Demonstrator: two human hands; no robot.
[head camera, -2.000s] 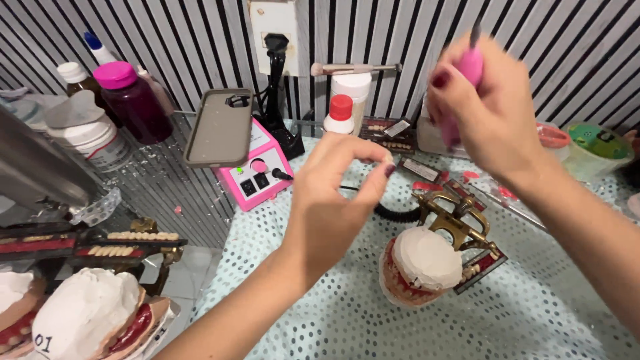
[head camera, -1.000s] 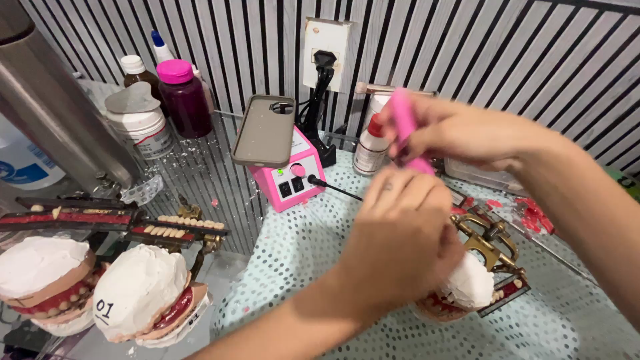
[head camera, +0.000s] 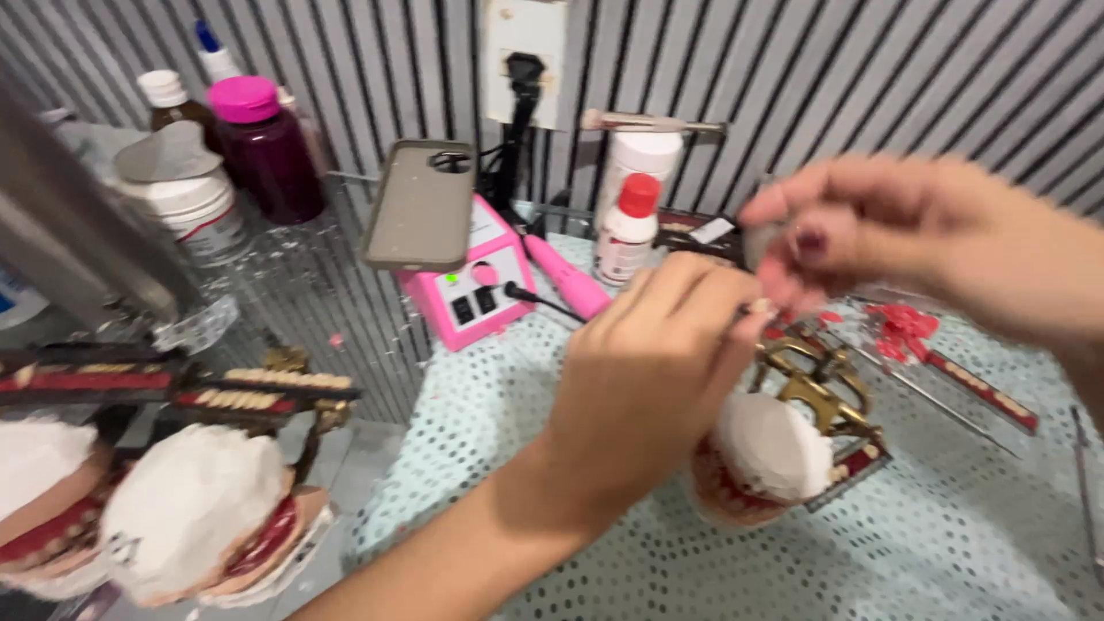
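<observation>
My left hand (head camera: 655, 379) pinches a small pale artificial tooth (head camera: 761, 308) between thumb and fingertips, above a brass dental articulator (head camera: 815, 388). Beside it my right hand (head camera: 897, 224) is blurred, its fingers apart near the tooth; nothing shows in them. Below the hands, the articulator carries a plaster dental cast (head camera: 772, 444) with red wax and teeth. A pink rotary handpiece (head camera: 567, 278) lies left of my left hand, against its pink control box (head camera: 474, 293), which shows a green light and has a grey phone case (head camera: 423, 205) resting on top.
Numbered plaster casts (head camera: 194, 509) and tooth cards (head camera: 259, 392) stand at the left, near a metal cylinder (head camera: 86, 155). A red-capped bottle (head camera: 628, 228) stands behind my hands. Red wax scraps (head camera: 901, 332), a thin metal instrument (head camera: 940, 401) and another tooth card (head camera: 983, 388) lie at the right.
The pink handpiece, held in my right hand in both earlier frames, now lies by the control box. My right hand has let go of it and is near my left hand.
</observation>
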